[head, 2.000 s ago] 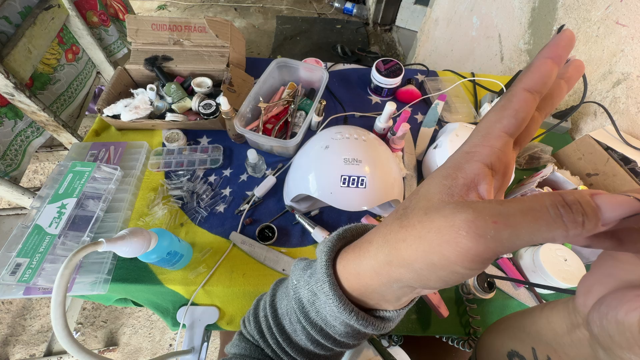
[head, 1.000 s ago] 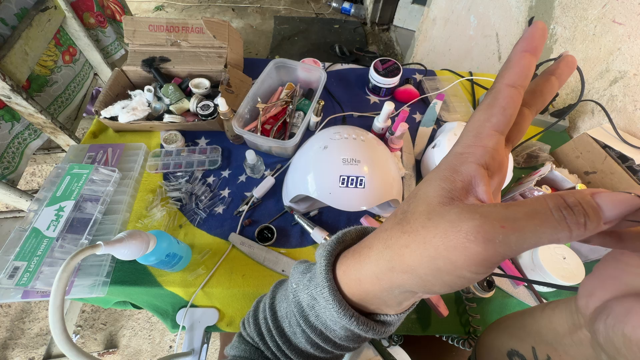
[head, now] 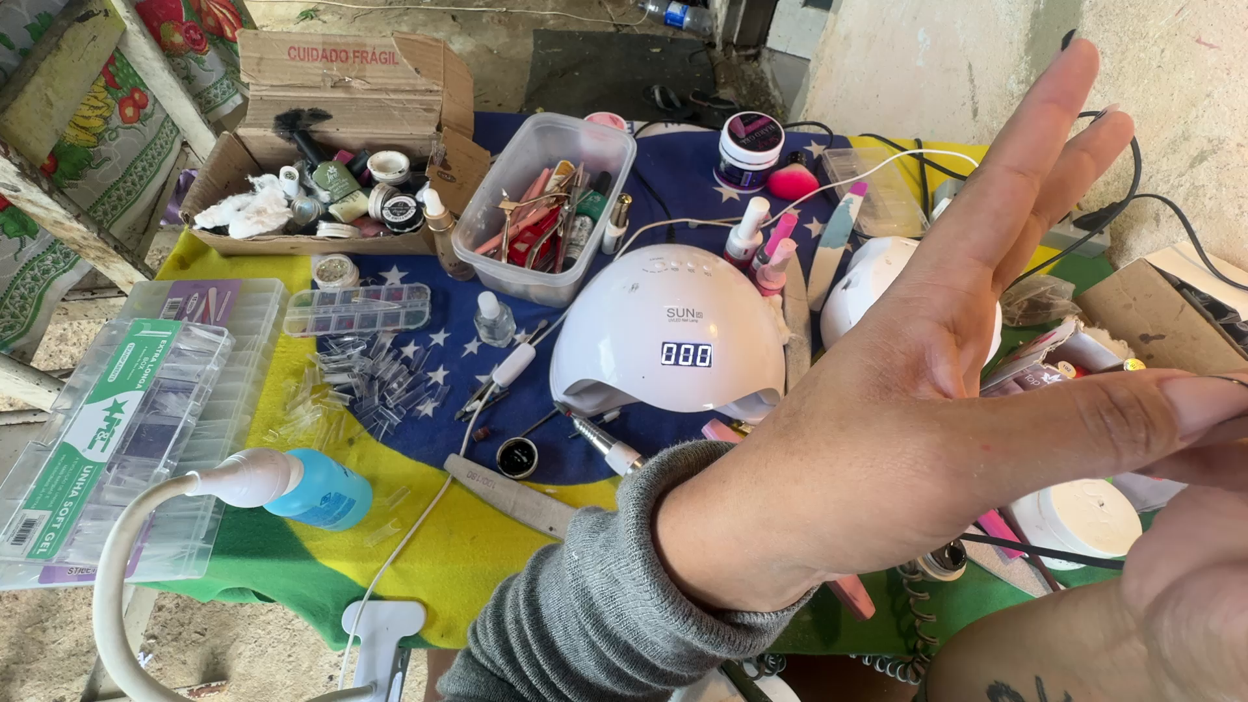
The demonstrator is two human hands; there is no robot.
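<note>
My left hand (head: 907, 429), in a grey knit sleeve, reaches across the table's right half with fingers stretched up and thumb pointing right. It holds nothing visible. My right hand (head: 1185, 585) is partly in view at the right edge, close beneath the left thumb; its fingertips are cut off, and whether the hands touch is unclear. Behind the left wrist stands a white nail lamp (head: 673, 331) with a lit display. A pen-like metal handpiece (head: 606, 444) lies by the sleeve. The left hand partly covers a second white rounded device (head: 868, 283). A lidded white jar (head: 1077, 522) stands below the left thumb.
A cardboard box (head: 219, 185) and a plastic tub of tools (head: 463, 229) stand at the back. Nail-tip cases (head: 44, 468), loose clear tips (head: 380, 380), a blue bottle (head: 327, 492) and a nail file (head: 517, 497) lie left. Cables cross the cloth; a bent white lamp arm (head: 107, 595) rises front left.
My left hand has tilted slightly, its raised fingers shifting a little within the view. The table items have stayed put.
</note>
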